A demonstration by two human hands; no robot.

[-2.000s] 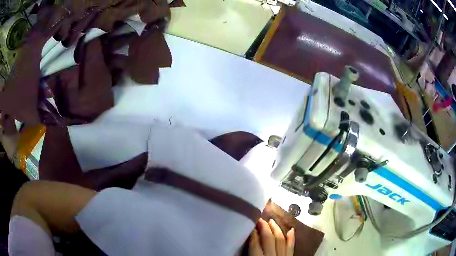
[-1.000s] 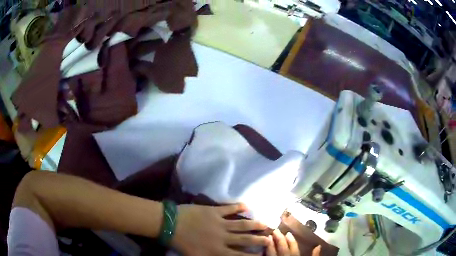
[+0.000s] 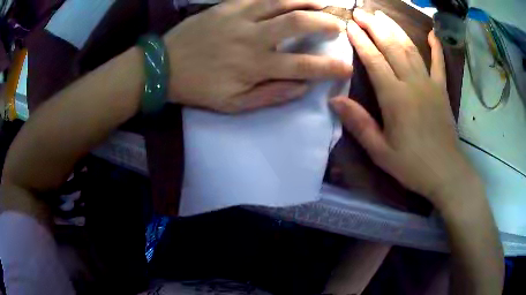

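Note:
White pocketing cloth (image 3: 254, 161) lies over dark brown cloth (image 3: 369, 173) in front of me, its lower edge hanging past the table's front edge. My left hand (image 3: 248, 57), bare with a green bangle at the wrist, lies flat on the white cloth with its fingers apart. My right hand (image 3: 404, 98), bare, lies flat on the brown cloth to the right, fingers spread and thumb near the white cloth's edge. The fingertips of both hands come close at the top, by the bright spot under the machine. The needle and presser foot cannot be made out.
A dark and metal part of the sewing machine (image 3: 450, 26) shows at the top right, with a looped strap (image 3: 487, 86) beside it. The ruler-marked table edge (image 3: 369, 219) runs across below. More brown cloth and a white piece (image 3: 81, 20) lie at the upper left.
The view has tilted down and closer, so most of the machine and the cloth pile are out of the picture. My right hand now shows fully. My left hand, absent at first, came onto the cloth.

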